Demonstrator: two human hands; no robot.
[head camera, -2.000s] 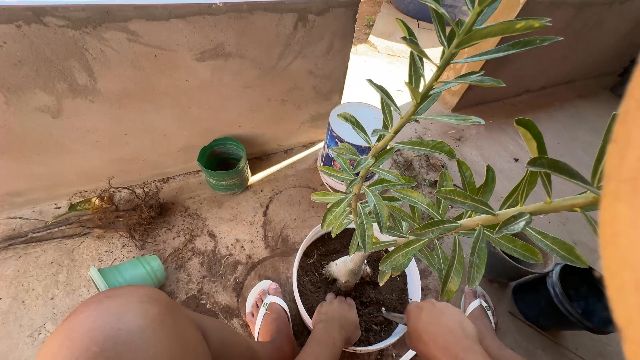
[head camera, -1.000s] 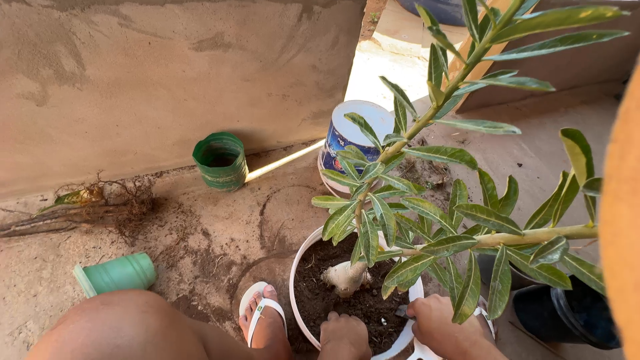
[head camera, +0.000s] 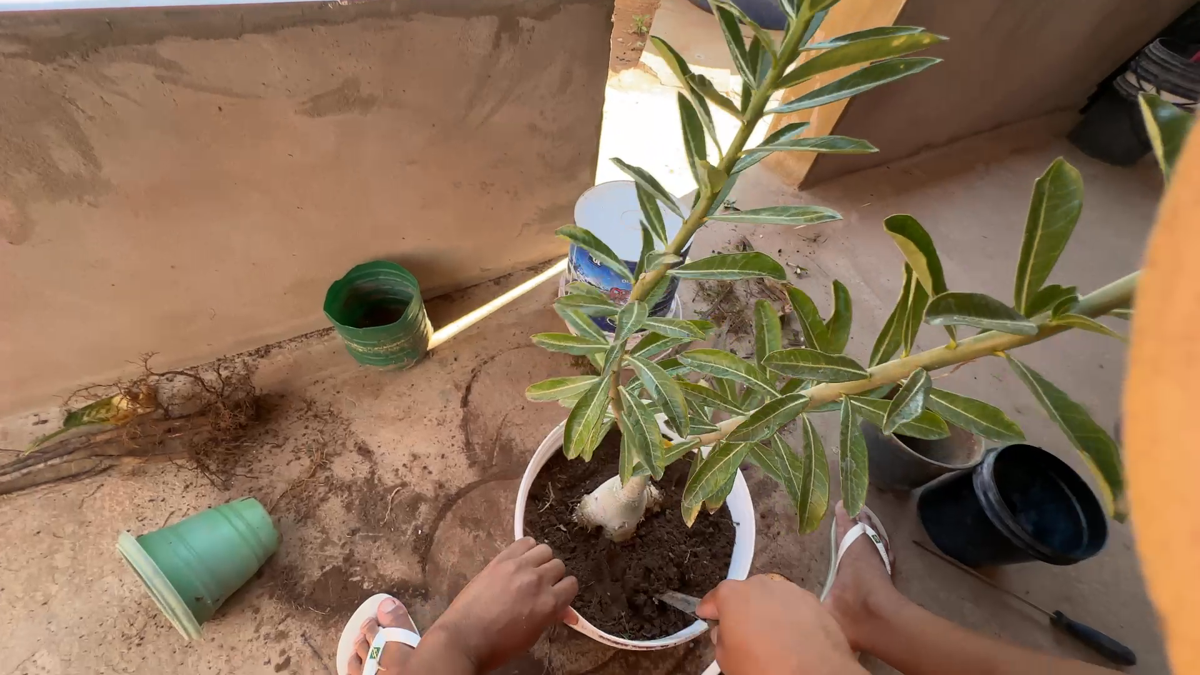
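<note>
A white round pot (head camera: 743, 525) holds dark soil (head camera: 647, 562) and a leafy plant with a thick, swollen pale stem base (head camera: 619, 506), which looks like a desert rose. My left hand (head camera: 516, 595) rests at the pot's left front rim, fingers curled, with nothing visible in it. In my right hand (head camera: 769, 623), at the right front rim, is a small tool with a flat metal blade (head camera: 680, 602); its tip touches the soil. The tool's handle is mostly hidden by the hand.
A green cut container (head camera: 380, 328) stands by the wall, near a printed bucket (head camera: 600, 267). A green pot (head camera: 202, 562) lies on its side at left, below uprooted roots (head camera: 216, 403). Black pots (head camera: 1017, 506) and a long thin tool with a black handle (head camera: 1092, 637) are at right.
My left hand has moved from over the soil to the pot's left front rim. The blade in my right hand now touches the soil nearer the pot's front.
</note>
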